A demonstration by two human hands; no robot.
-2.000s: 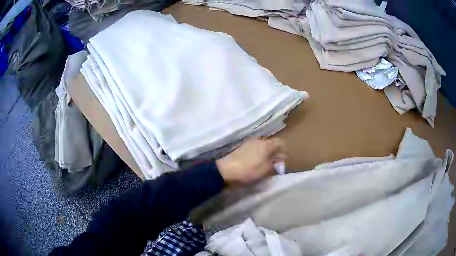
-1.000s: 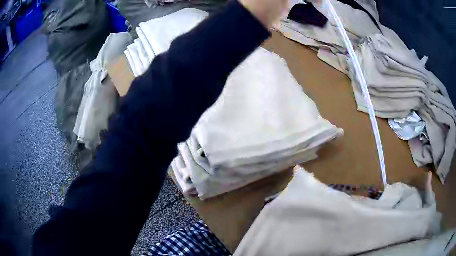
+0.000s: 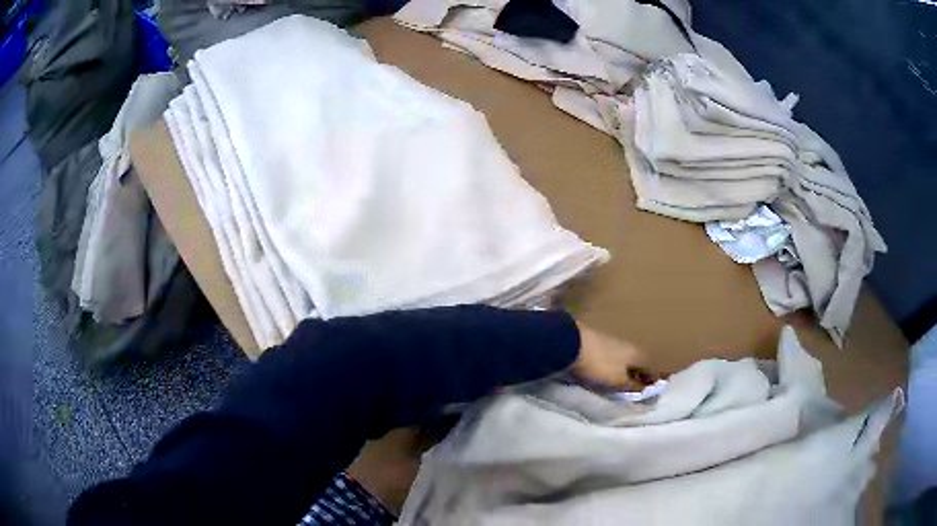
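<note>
My left hand [image 3: 612,362] reaches in from the lower left in a dark sleeve. Its fingers are closed on a short visible bit of white tape [image 3: 644,391] at the far edge of the nearer beige knitted panels [image 3: 637,442]. These panels lie loosely folded and rumpled at the bottom. A thick stack of cream panels [image 3: 360,175] lies flat beyond my forearm, which covers part of its near edge. My right hand is not in view.
A beige panel pile [image 3: 719,134] lies at the far right, with a black scrap [image 3: 536,20] on it and a crumpled silvery piece [image 3: 752,234] by it. Grey-green sacks [image 3: 82,82] and a beige bundle [image 3: 123,247] are left of the brown table [image 3: 678,277].
My left hand has come down from the top, where a long white tape stretched from it to the near panels. Only a short bit of tape shows now. The near panels lie differently.
</note>
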